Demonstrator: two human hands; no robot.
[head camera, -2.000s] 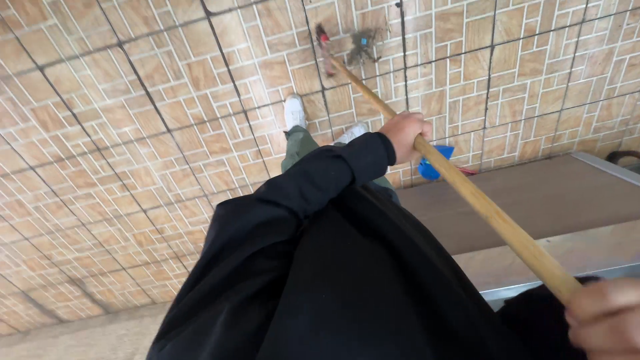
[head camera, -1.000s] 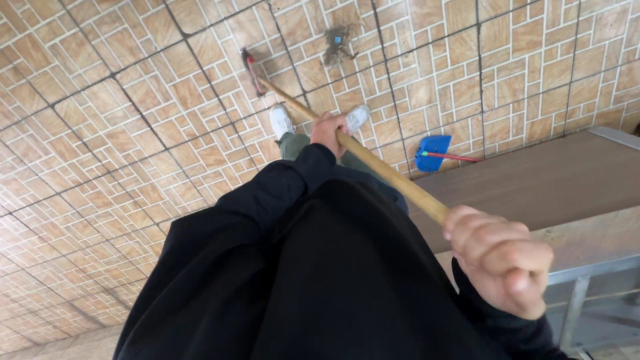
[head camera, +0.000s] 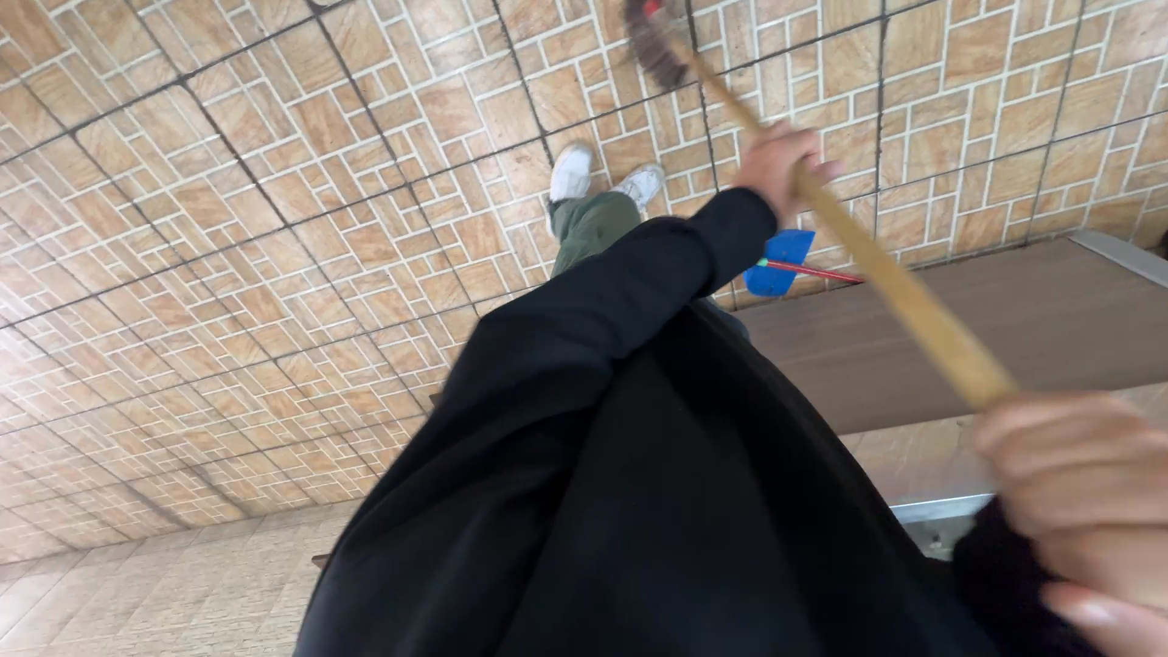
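Observation:
My left hand (head camera: 780, 173) grips the lower part of a broom's wooden handle (head camera: 876, 260), with the black sleeve stretched out over my body. Blurred and close to the camera, my right hand (head camera: 1077, 493) is closed around the upper part of that handle at the lower right. The broom head's dark bristles (head camera: 655, 50), with a red part near them, are at the top edge over the tiled floor (head camera: 456, 100), beyond my white shoes (head camera: 572, 173). A blue dustpan (head camera: 785, 260) with a red handle lies on the floor beneath my left forearm, partly hidden by the sleeve.
Along the right side runs a brown ledge or board (head camera: 967, 319) with a grey metal end strip (head camera: 1118, 255). Below it is a metal edge (head camera: 940, 509). A paler textured surface (head camera: 182, 584) borders the tiles at the lower left.
The broom head has swung from left of my shoes to beyond and right of them. My left hand has moved right with the handle. A small dark debris pile seen earlier is out of view.

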